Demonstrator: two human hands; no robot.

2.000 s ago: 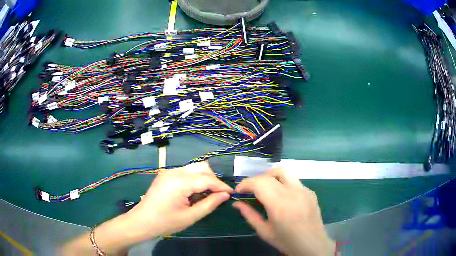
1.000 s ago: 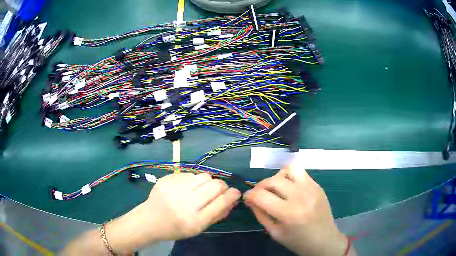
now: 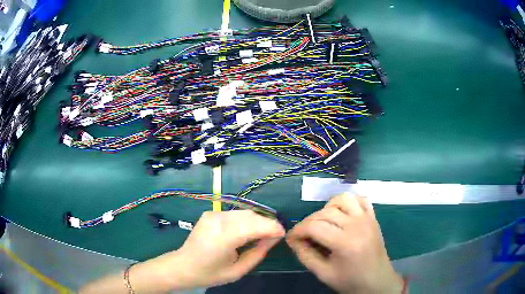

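A wire harness (image 3: 167, 194) of thin coloured wires runs from a small black plug (image 3: 73, 220) with white labels at the left to my fingertips. My left hand (image 3: 233, 247) pinches the harness end near the front table edge. My right hand (image 3: 339, 244) is beside it with thumb and fingers pinched together, nearly touching the left fingertips. What the right fingertips hold is too small and blurred to tell. A short black branch with a white label (image 3: 185, 225) lies left of my left hand.
A large harness pile (image 3: 230, 95) lies behind the hands, with a wide black connector (image 3: 346, 161) at its near right. A pale flat strip (image 3: 403, 192) runs to the right. Dark bundles lie at far left (image 3: 29, 86) and far right (image 3: 517, 51). A round grey object (image 3: 285, 10) stands behind.
The view has shifted, so the table items appear further right. Both hands stay close together at the harness end; the right fingers have moved slightly and are pinched.
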